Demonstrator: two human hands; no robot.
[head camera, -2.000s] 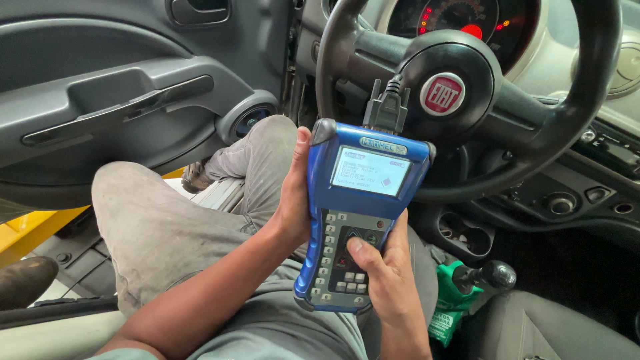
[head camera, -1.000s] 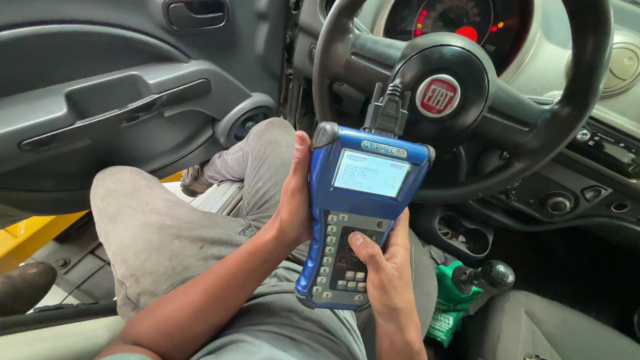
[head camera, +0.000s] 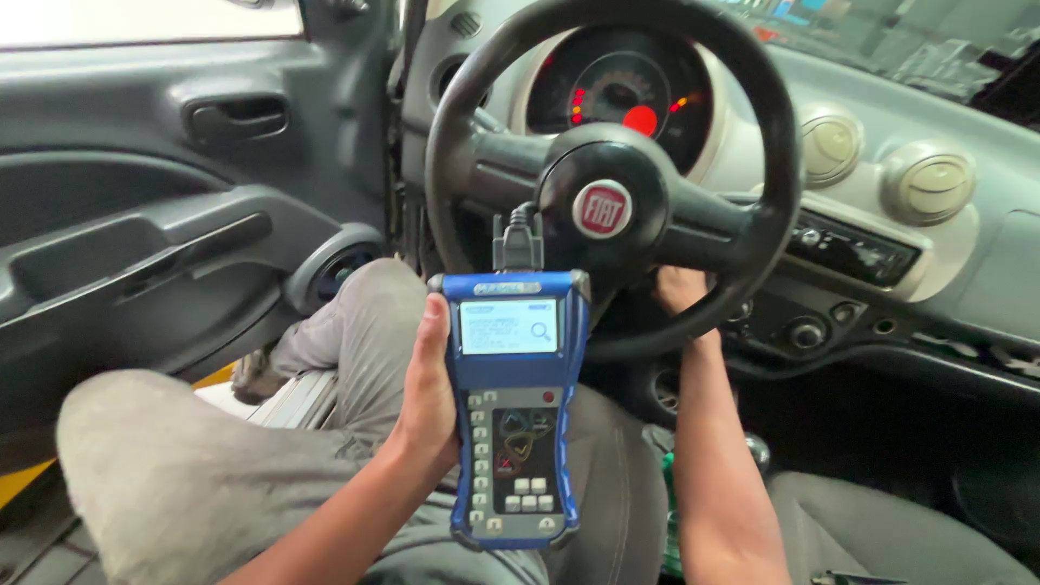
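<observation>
My left hand (head camera: 431, 382) grips the left side of a blue handheld diagnostic scanner (head camera: 520, 374), held upright above my lap with its screen lit. A dark cable connector (head camera: 518, 244) is plugged into its top edge. My right hand (head camera: 681, 288) reaches behind the lower right of the steering wheel (head camera: 776, 162), by the steering column. The wheel rim and spoke partly cover it, so its fingers and anything in them are hidden. Behind the wheel, the instrument cluster (head camera: 621, 89) shows red and orange warning lights.
The door panel (head camera: 162, 244) is at the left, with a door handle (head camera: 240, 118). Round air vents (head camera: 926, 183) and a car radio (head camera: 853, 244) are on the dashboard at the right. The gear lever (head camera: 757, 451) is beside my right forearm, near the passenger seat (head camera: 877, 520).
My right hand has let go of the scanner and moved up and forward behind the steering wheel. My left hand alone now holds the scanner. A magnifying glass symbol shows on its screen. The view has tilted up.
</observation>
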